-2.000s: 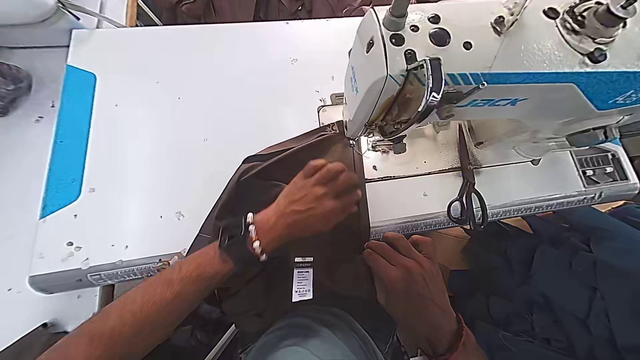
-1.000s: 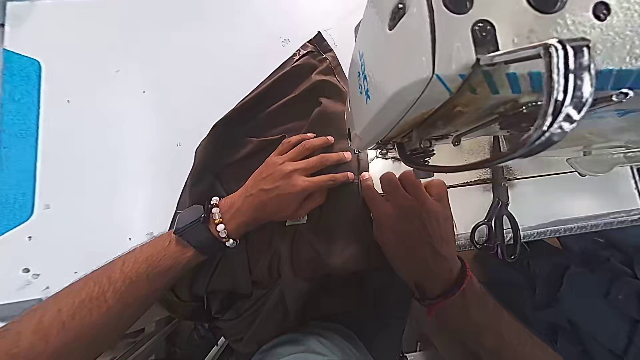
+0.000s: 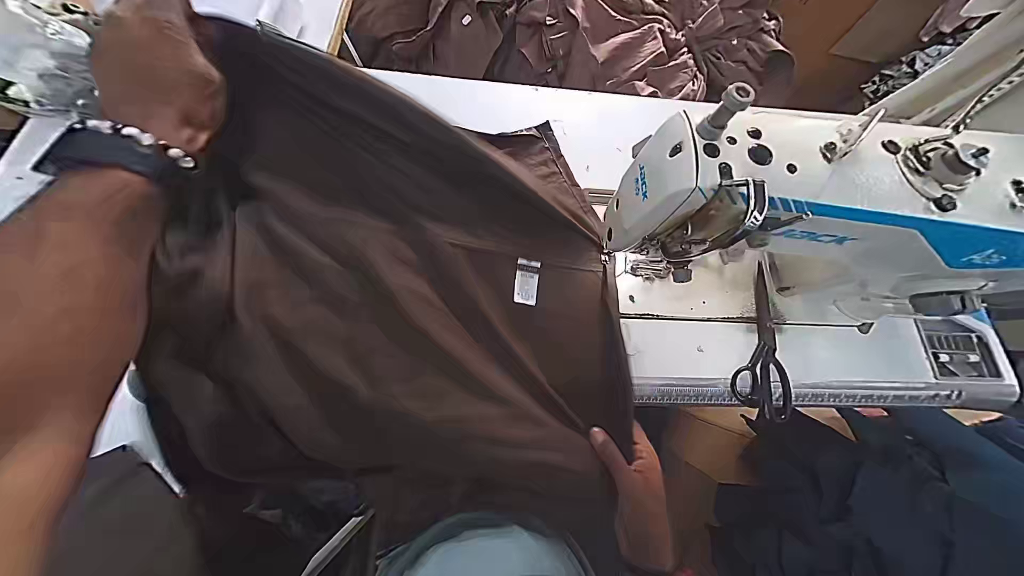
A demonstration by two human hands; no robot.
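My left hand (image 3: pixel 160 76), at the upper left, is closed on a part of the dark brown garment (image 3: pixel 360 280) and holds it raised and spread. My right hand (image 3: pixel 636 488) pinches the garment's right edge low in the view, thumb on top. The cloth's edge runs up to the needle area of the Jack sewing machine (image 3: pixel 656 192), where it lies at the presser foot. A small white label (image 3: pixel 526 282) bearing writing is on the cloth. Black-handled scissors (image 3: pixel 764 360) lie on the machine bed to the right.
Brown crumpled garments (image 3: pixel 592 40) are heaped beyond the white sewing table (image 3: pixel 448 100). Dark cloth (image 3: pixel 840 488) lies below the table's front edge at the right. A ruler strip (image 3: pixel 864 395) runs along that edge. The machine's arm spans the right side.
My left hand has moved from flat on the cloth beside the needle to the upper left, lifting the garment. My right hand has moved down the cloth's edge, away from the needle. The view has shifted.
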